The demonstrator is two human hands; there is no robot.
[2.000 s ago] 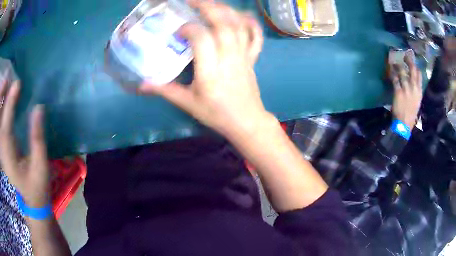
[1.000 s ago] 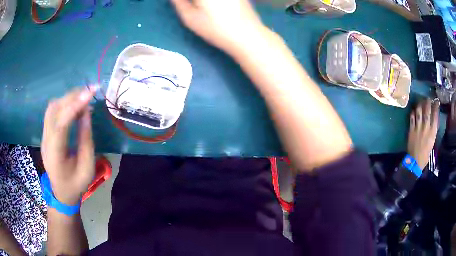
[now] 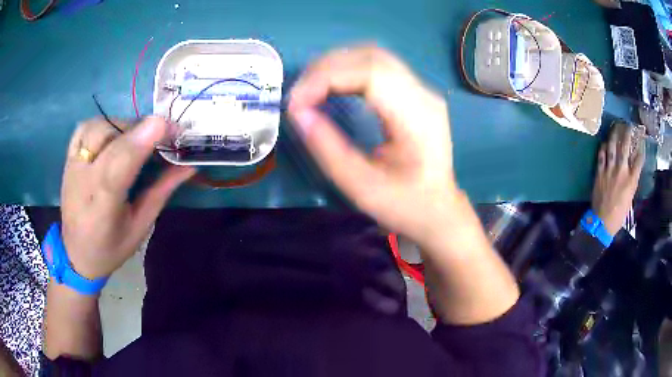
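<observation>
A cream-white open housing (image 3: 219,50) lies on the green mat, its opening facing up. Inside are a bluish-white battery (image 3: 214,90), a dark narrow circuit board (image 3: 216,151) along the near side and thin wires. A brown strap (image 3: 239,179) loops out below it. My left hand (image 3: 110,188) is at the housing's lower left corner, index finger over the rim and thumb below it. My right hand (image 3: 390,136) is blurred just right of the housing, thumb and index tips close together. A dark smear shows between its fingers; I cannot tell whether it is held.
Two more housings with straps, a front one (image 3: 483,55) and one behind it (image 3: 589,114), stand at the right. Another person's hand (image 3: 619,166) rests at the right table edge. A black item with a white label (image 3: 625,48) lies beyond. A red stool (image 3: 405,261) shows below the table edge.
My right hand has come back from the far side of the table to beside the housing. My left hand has moved from the loose wires onto the housing's corner.
</observation>
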